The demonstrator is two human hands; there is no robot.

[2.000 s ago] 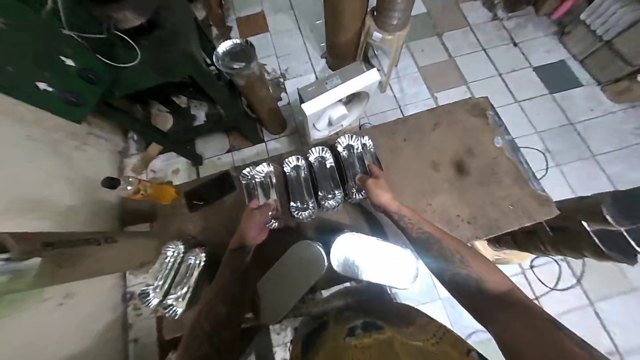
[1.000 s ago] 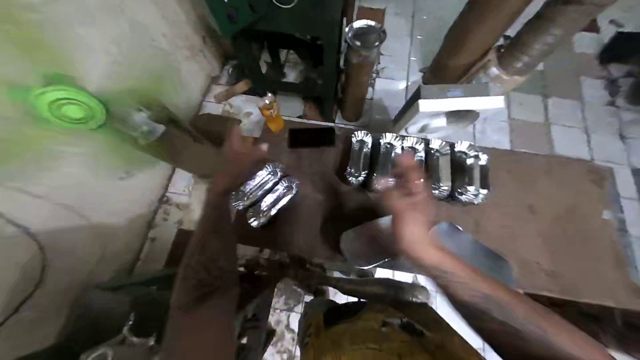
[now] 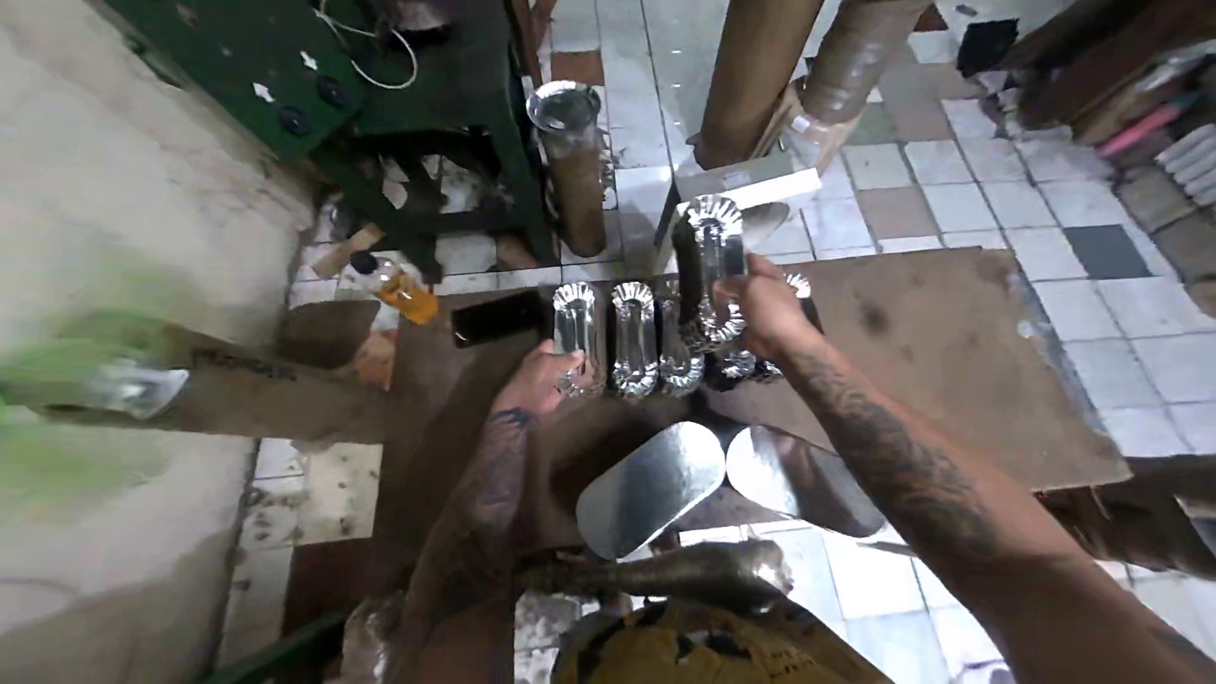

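My right hand (image 3: 765, 304) grips an oblong foil tray with a crimped rim (image 3: 714, 256), raised above the row on the brown board. With its fingers on the lower side of the leftmost foil tray (image 3: 574, 328), my left hand (image 3: 540, 378) is at the row's left end; whether it bears any weight is unclear. Between the hands stand more oblong foil trays (image 3: 634, 337), side by side, some partly behind the raised one. Nearer my body lie two flat oval silvery sheets, one on the left (image 3: 651, 489) and one on the right (image 3: 803, 480).
The brown board (image 3: 931, 370) extends right. A dark phone-like slab (image 3: 496, 318) and a bottle of orange liquid (image 3: 407, 293) are at the left. Beyond stand a green metal frame (image 3: 427, 104), a cardboard tube (image 3: 570, 180) with foil on top, and a white box (image 3: 750, 185).
My right hand now holds a foil tray up above the row; one second ago it was over the trays. My left hand has moved from the separate pair at the left to the row's left end.
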